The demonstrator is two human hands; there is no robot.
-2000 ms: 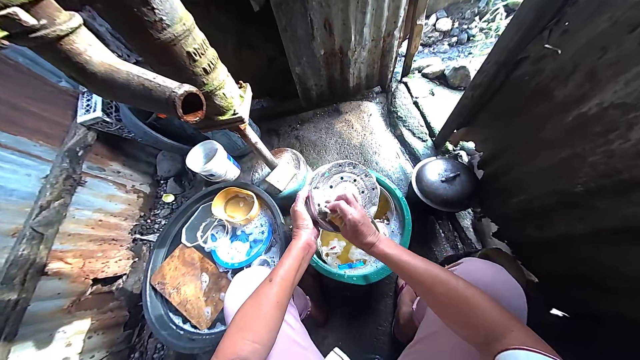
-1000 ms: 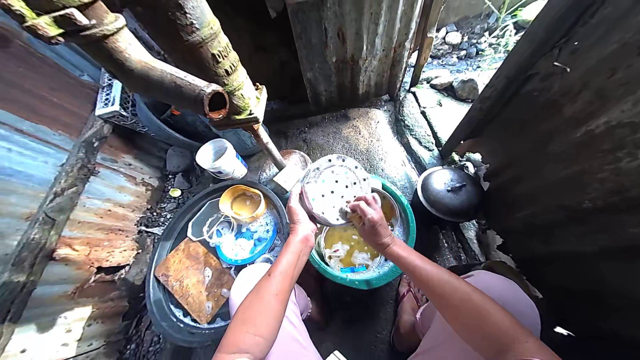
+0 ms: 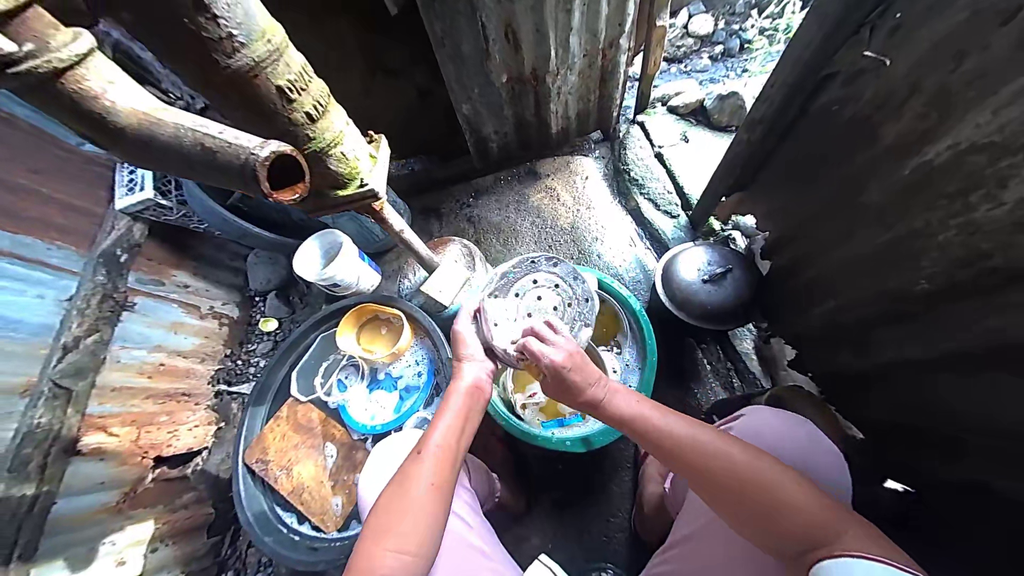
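Note:
My left hand (image 3: pixel 472 342) grips the left edge of a round metal steamer plate with holes (image 3: pixel 552 292), tilted over a green plastic basin (image 3: pixel 650 352). Against the plate's lower part, my right hand (image 3: pixel 560 362) is closed on a small yellowish scrubber (image 3: pixel 531 370), mostly hidden by the fingers. Soapy water, a metal pot and a blue item (image 3: pixel 562 421) lie in the green basin. On the left a black basin (image 3: pixel 250 480) holds a yellow plastic bowl (image 3: pixel 374 332), a soapy blue plate (image 3: pixel 396 392) and a brown square board (image 3: pixel 308 464).
A white bucket (image 3: pixel 336 262) stands behind the black basin. At the right is a dark lidded pot (image 3: pixel 708 284). A bamboo pipe (image 3: pixel 192 148) juts in from the upper left. Corrugated metal sheets (image 3: pixel 536 72) and a dark wall (image 3: pixel 904 240) surround the spot; stones (image 3: pixel 724 104) lie outside.
The plate was turned more face-on one second ago and now leans back differently. My right hand has moved from its right edge to its lower front.

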